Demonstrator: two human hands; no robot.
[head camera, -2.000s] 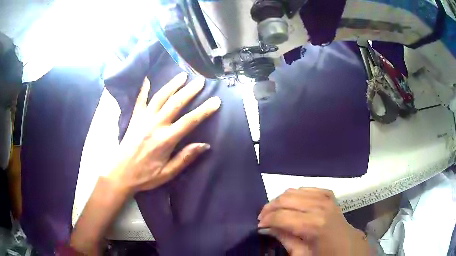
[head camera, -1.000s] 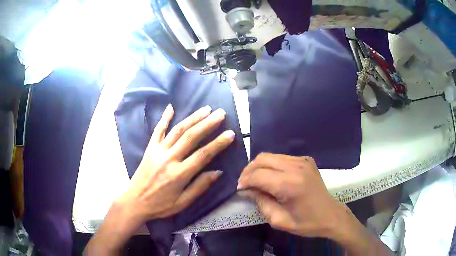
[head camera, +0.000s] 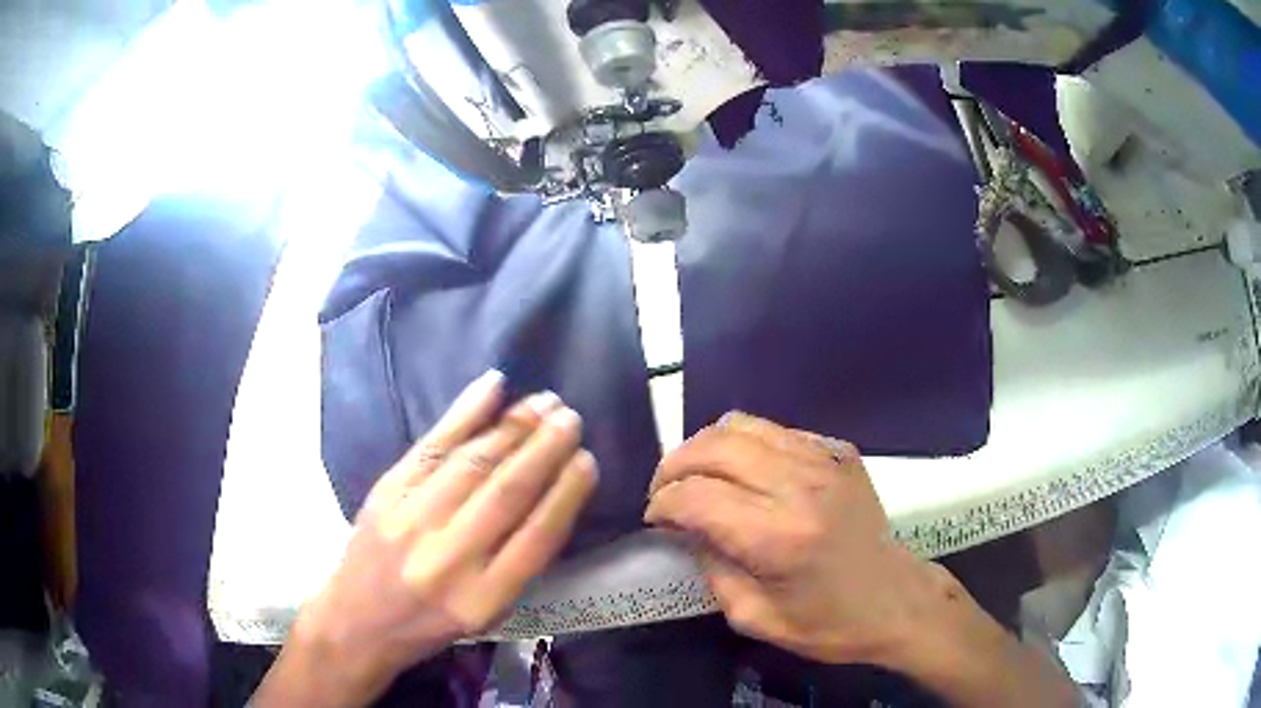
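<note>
A dark purple garment panel (head camera: 533, 297) lies on the white table (head camera: 609, 595) left of and below the needle area, its far end under the machine head. My left hand (head camera: 463, 519) lies palm down on the panel's near left part, fingers extended and slightly blurred. My right hand (head camera: 781, 533) pinches the panel's near right corner between thumb and fingertips, close to the ruler edge. The presser foot (head camera: 604, 208) sits at the panel's far end; whether the cloth is under it cannot be told.
A small squarish cut piece (head camera: 837, 304) lies right of the needle. Scissors (head camera: 1030, 235) with a red-handled tool lie beyond it. A second panel (head camera: 166, 415) drapes at far left. The sewing machine (head camera: 885, 35) spans the top. White cloth (head camera: 1189, 567) is heaped at right.
The panel's near end has come up from over the table's front edge onto the table. Both hands moved with it; my left hand then slid nearer to me. The view shifted slightly.
</note>
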